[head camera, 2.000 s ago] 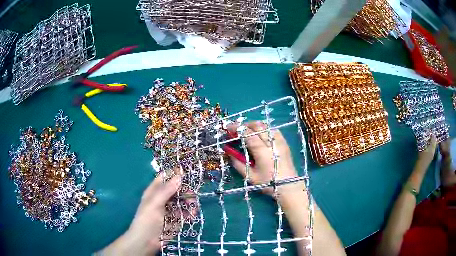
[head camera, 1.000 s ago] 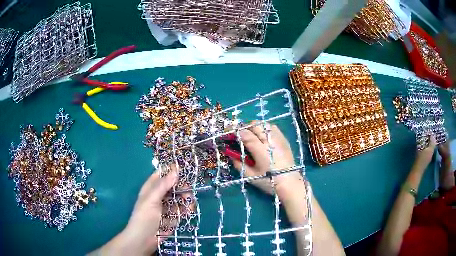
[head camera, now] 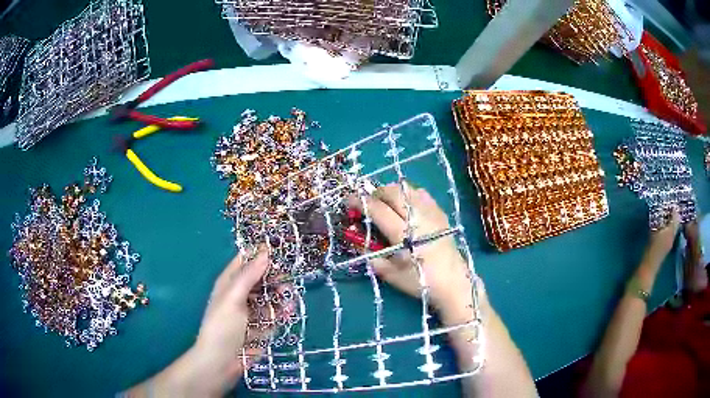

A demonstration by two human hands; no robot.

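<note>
A silver sprue frame (head camera: 379, 298) is held tilted in front of me, with rows of small parts at its left side and mostly bare stubs elsewhere. My left hand (head camera: 237, 299) grips the frame's left edge. My right hand (head camera: 412, 233) is behind the frame, seen through its openings, and holds the red-handled nippers (head camera: 363, 240). The nippers' dark jaws are partly hidden behind the lattice, near the rows at the left; I cannot tell if they touch a part. A heap of mixed gold and silver cut parts (head camera: 261, 159) lies behind the frame.
At the left are a larger heap of parts (head camera: 74, 268), spare red-handled pliers (head camera: 167, 120), yellow-handled pliers (head camera: 152, 172) and stacked silver frames (head camera: 82, 70). At the right are stacked gold frames (head camera: 533, 167), a metal post (head camera: 506, 43) and another person's hand (head camera: 663, 221).
The frame has moved up and its top has shifted left, so its bottom edge now shows. My right hand and nippers have shifted slightly with it. Both hands keep their hold.
</note>
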